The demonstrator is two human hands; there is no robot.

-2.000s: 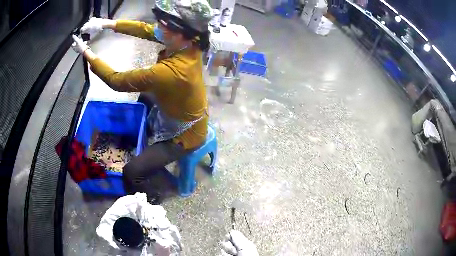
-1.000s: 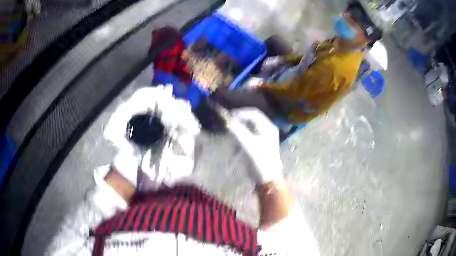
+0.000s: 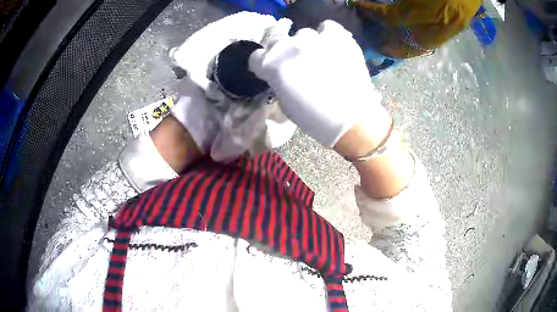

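Note:
A round paint pot [image 3: 240,69], black inside, sits in a crumpled white rag [image 3: 241,127] near the top middle. My left hand [image 3: 194,116], gloved in white, holds the pot and rag from below; its fingers are mostly hidden by the rag. My right hand [image 3: 324,76], gloved in white, is at the pot's right rim, with its fingertips over the opening. Its fingers are bent together; any brush in them is hidden. The black perforated mesh panel [image 3: 85,67] curves along the left, apart from both hands.
A person in a mustard top [image 3: 421,24] sits at the top right, cut off by the edge. A small printed card [image 3: 151,116] shows beside my left wrist. My striped apron [image 3: 232,201] fills the lower middle. A grey object [image 3: 530,274] lies at the lower right.
The view has turned downward. My right hand has moved from beside the pot onto its rim. The pot and rag now show higher and further right. The blue crate has mostly left the view.

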